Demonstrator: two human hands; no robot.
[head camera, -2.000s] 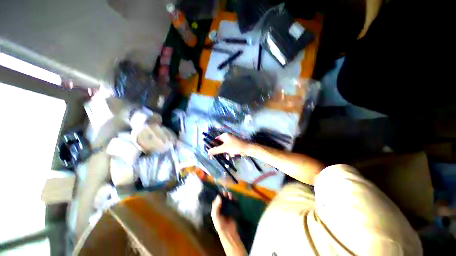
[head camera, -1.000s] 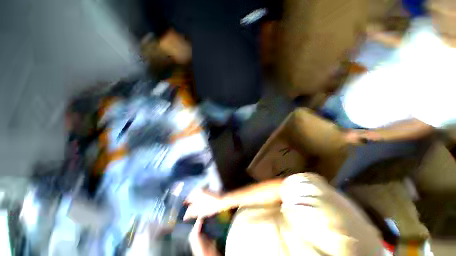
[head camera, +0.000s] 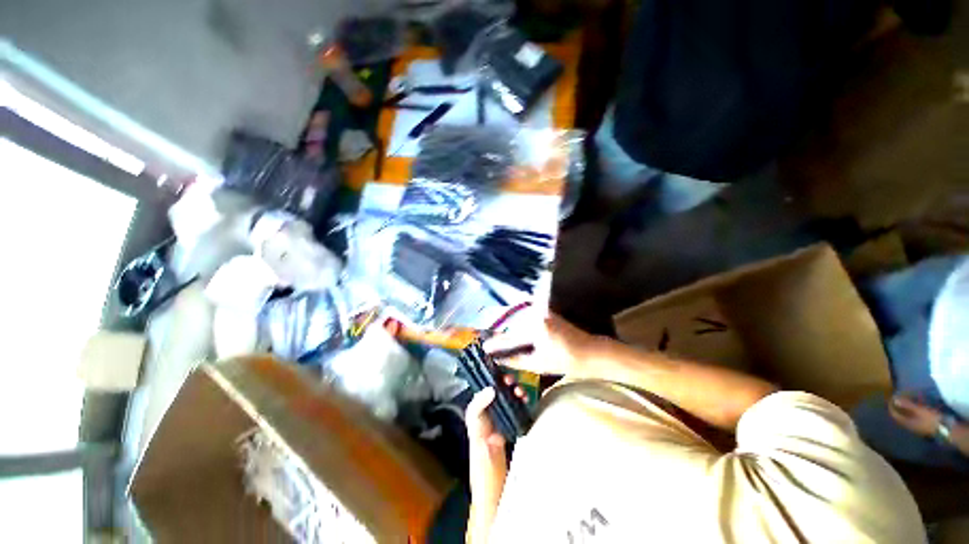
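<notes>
My left hand (head camera: 486, 418) is low in the view, closed around a bundle of black rods (head camera: 491, 385) that is held tilted just off the table's near edge. My right hand (head camera: 540, 346) is at the upper end of this bundle, fingers reaching over it; blur hides whether it grips any rod. More black rods (head camera: 512, 255) lie fanned on a white sheet. A clear bag with dark contents (head camera: 417, 266) lies beside them.
An open carton with white pieces (head camera: 303, 499) stands at lower left. Another open carton (head camera: 765, 319) at right holds few black rods. Filled clear bags (head camera: 517, 72) lie at the table's far end. A person's hand (head camera: 916, 417) shows at the right edge.
The view swung right and came back. My right hand has left the rods on the sheet and moved to the table edge near my left hand, which now holds a black bundle.
</notes>
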